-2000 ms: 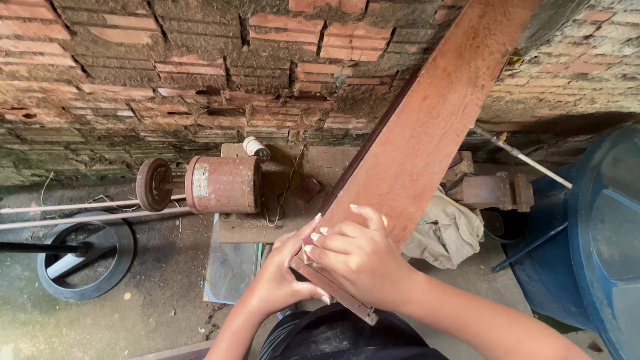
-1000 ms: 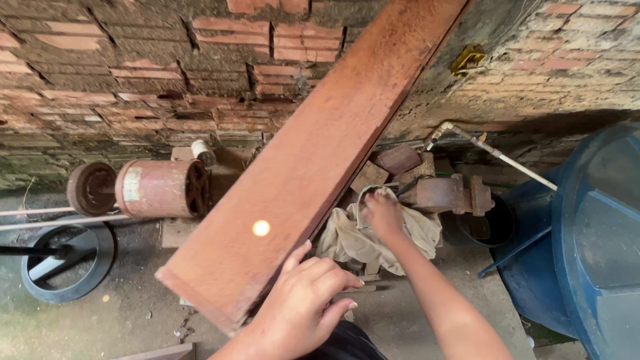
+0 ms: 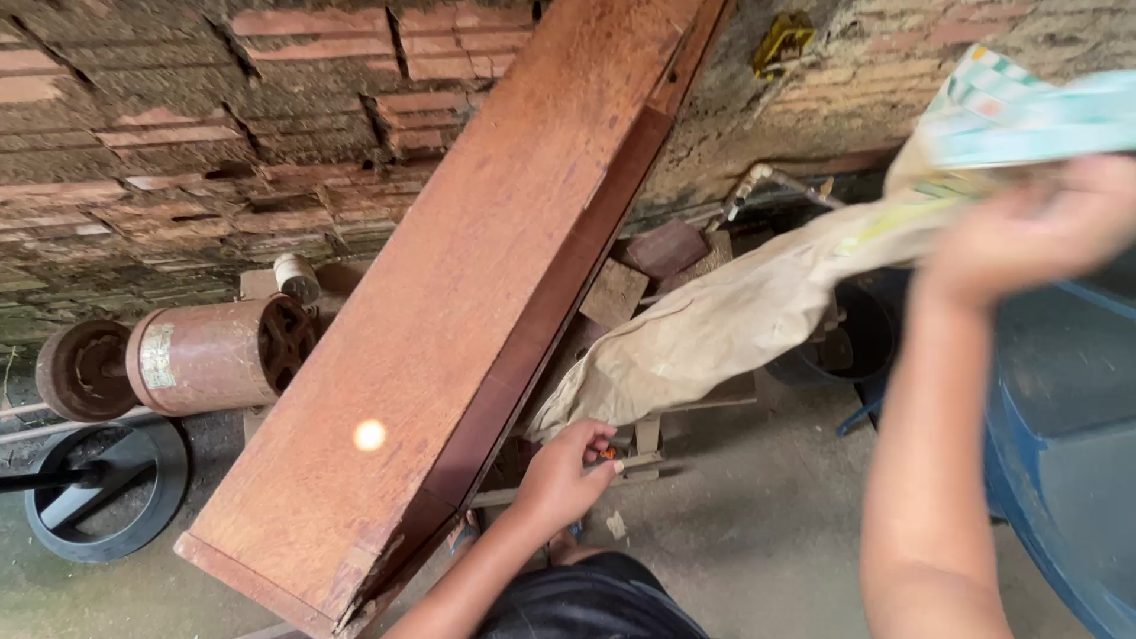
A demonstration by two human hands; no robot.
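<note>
A long reddish-brown wooden box or drawer-like piece [image 3: 444, 293] lies diagonally, its open side facing right. To its right a beige cloth [image 3: 710, 346] is stretched out, with a light blue and green printed part [image 3: 1003, 106] at its upper end. My right hand [image 3: 1029, 231], blurred, grips the cloth near that printed end, raised at the right. My left hand [image 3: 568, 470] is at the cloth's lower end beside the wooden piece, thumb and fingers apart; whether it pinches the cloth cannot be told. A small orange thing [image 3: 608, 453] shows by its fingertips.
A rusty electric motor [image 3: 209, 355] with a pulley lies at the left, above a black round base [image 3: 106, 493]. Wood blocks [image 3: 614, 293] lie behind the cloth. A dark bucket [image 3: 856, 333] and a large blue tank [image 3: 1065, 426] stand right, a brick wall [image 3: 293, 115] behind.
My right hand has lifted the cloth from its bunched place and drawn it up to the right. My left hand has moved from the wooden piece's edge to the cloth's lower end.
</note>
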